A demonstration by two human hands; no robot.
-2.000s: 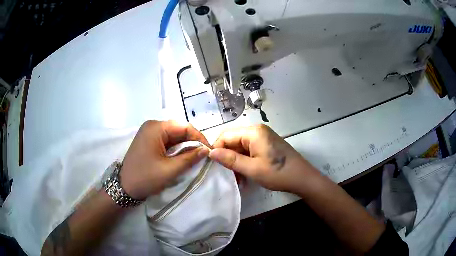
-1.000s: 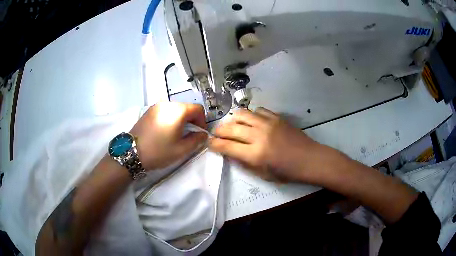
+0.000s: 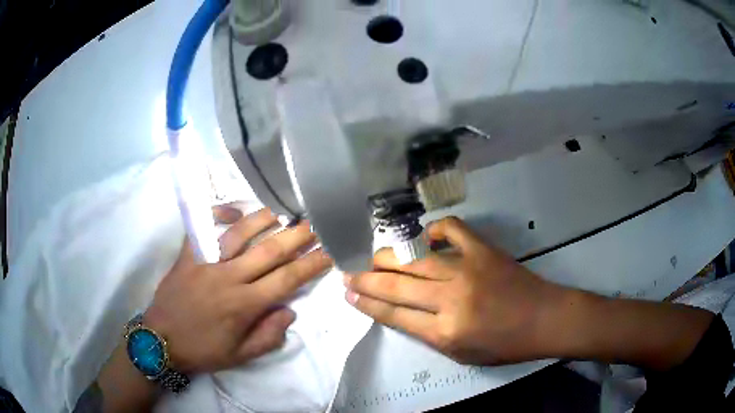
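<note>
The white jeans (image 3: 278,375) lie on the machine table below the sewing head and spread to the left. My left hand (image 3: 238,294) lies flat on the cloth, fingers spread, at the left of the head. My right hand (image 3: 459,302) is at the right of the head, fingertips on or near the cloth's right edge; whether they pinch it cannot be told. The lockstitch sewing machine (image 3: 500,48) hides the presser foot and needle. The thread tension dial (image 3: 399,222) is just above my right fingers.
The white machine table (image 3: 72,121) extends to the left. A printed ruler scale (image 3: 421,377) runs along its front edge. A blue air hose (image 3: 187,64) comes down left of the head. A pale knurled knob (image 3: 442,187) sticks out from the head. White cloth lies at the far right.
The view has moved closer to the machine head. Both hands have brought the cloth up to the sewing point. My left hand has changed from a pinch to lying flat.
</note>
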